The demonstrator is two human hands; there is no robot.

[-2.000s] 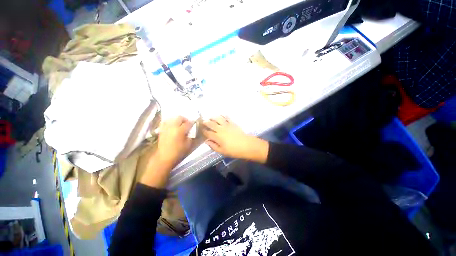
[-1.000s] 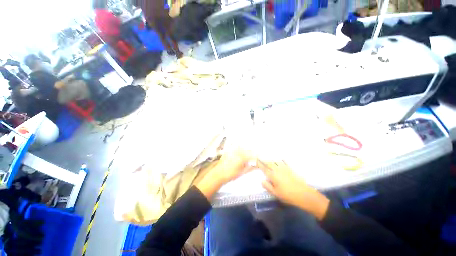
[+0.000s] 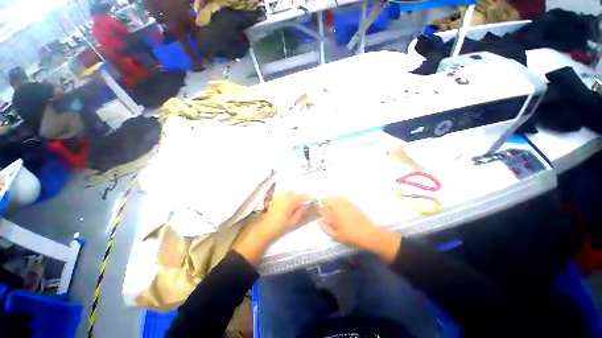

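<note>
Khaki garment cloth (image 3: 188,261) lies bunched at the left of the white table, with white fabric (image 3: 198,155) over it that glares into the table top. My left hand (image 3: 287,210) pinches the garment edge just in front of the needle area. My right hand (image 3: 344,221) is beside it, fingertips close together on the same edge; the cloth under them is washed out by glare. The presser foot and needle (image 3: 315,166) of the white sewing machine (image 3: 455,99) are just beyond my fingertips.
Scissors with red and yellow handles (image 3: 418,191) lie right of my right hand, a small khaki piece (image 3: 404,158) behind them. More khaki cloth (image 3: 224,104) lies at the table's back left. A blue bin (image 3: 158,323) is under the table. People and machines stand at the far left.
The view has swung up to show more of the floor, then shifted slightly. Both hands stay close together before the needle. The khaki cloth stays bunched at the left.
</note>
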